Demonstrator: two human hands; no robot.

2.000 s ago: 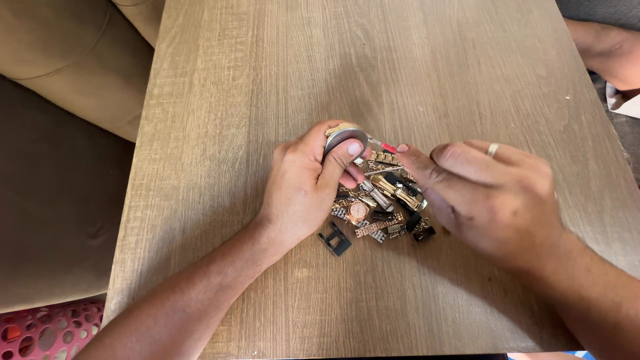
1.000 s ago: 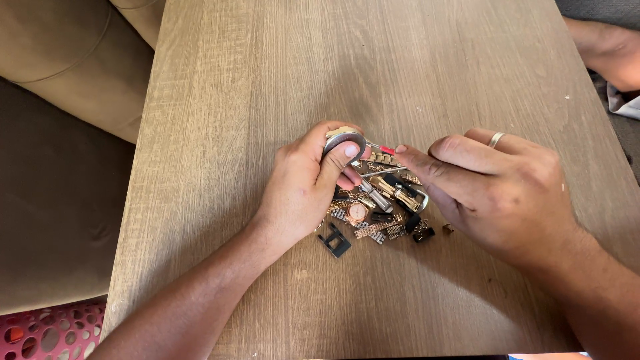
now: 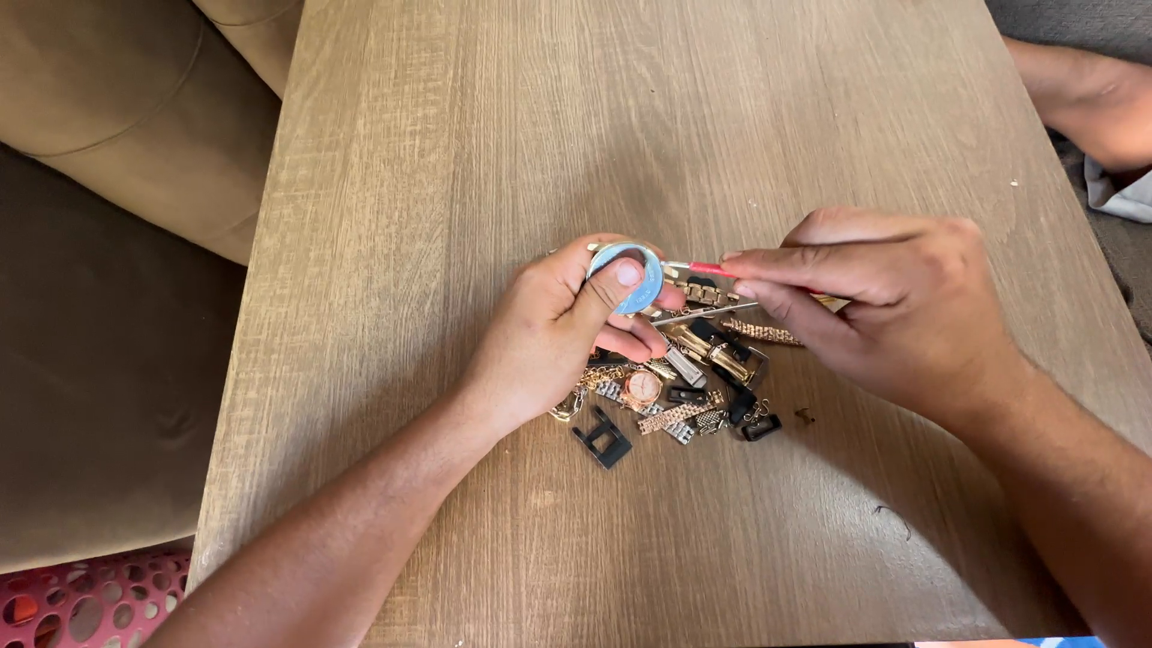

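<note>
My left hand (image 3: 562,315) grips a round watch case (image 3: 646,290), its bluish metal back facing up under my thumb. From the right, my right hand (image 3: 882,306) pinches a slim red-handled tool (image 3: 706,268), whose metal tip meets or nearly meets the rim of the case. A thin metal rod (image 3: 706,313) lies below that tool, its right end hidden by my right hand. Beneath both hands is a pile of watch parts: a rose-gold watch (image 3: 643,388), metal link bracelet pieces (image 3: 673,417), a gold bracelet section (image 3: 760,332), and a black plastic piece (image 3: 602,438) at the near side.
The pile rests on a wood-grain table (image 3: 432,180). A brown cushioned seat (image 3: 108,81) borders the left edge, with a pink perforated basket (image 3: 99,598) at lower left. Another person's bare limb (image 3: 1080,99) shows beyond the right edge. A dark thread (image 3: 894,520) lies near the front right.
The watch case has tilted in my left hand, so its back now looks bluish and bright where it looked dark before. My right hand stays close beside it with the red tool.
</note>
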